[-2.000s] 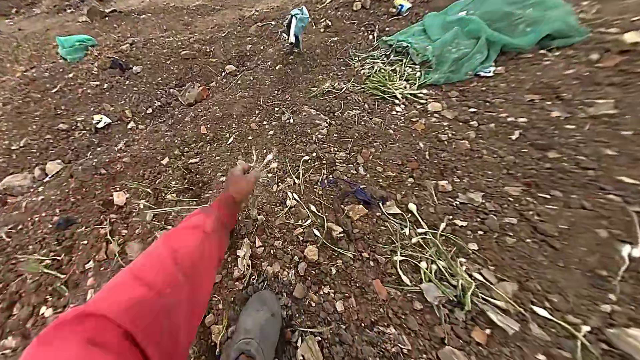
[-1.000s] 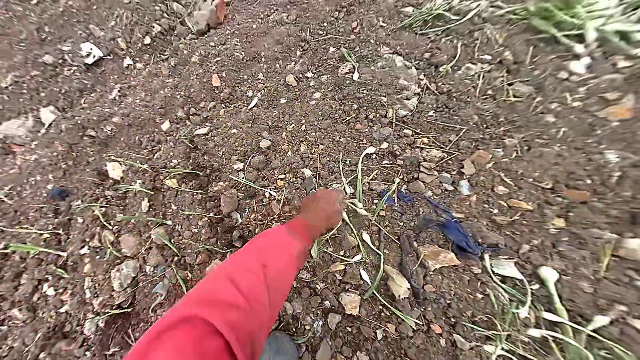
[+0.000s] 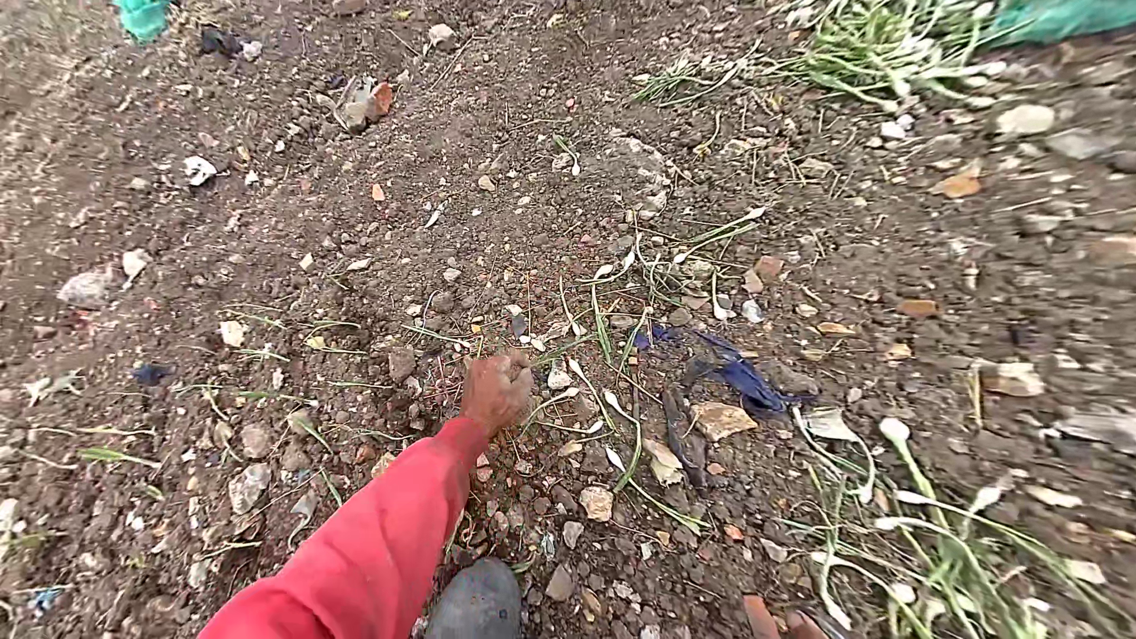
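My left hand (image 3: 497, 390), in a red sleeve, is low over the stony soil with its fingers curled. Whether anything is inside them is hidden. Just right of it lie loose green stems with white bulbs (image 3: 612, 404), like young onions or garlic. More bulbed stems (image 3: 723, 232) lie farther out, and a tangled bunch (image 3: 941, 541) is at lower right. A larger pile of such stems (image 3: 874, 53) is at upper right. Brown shapes at the bottom edge, right of centre, may be fingertips of my right hand; I cannot tell.
A torn dark blue scrap (image 3: 750, 377) and stones lie right of my left hand. A grey shoe tip (image 3: 479, 603) is at the bottom. Green netting (image 3: 1065, 18) touches the upper right edge; a green piece (image 3: 142, 18) lies upper left. A reddish rock (image 3: 380, 100) juts up.
Since a second ago my left hand has moved left, off the loose bulbed stems it was touching. Two seconds ago its fingers were pinched near a pale, thin thing.
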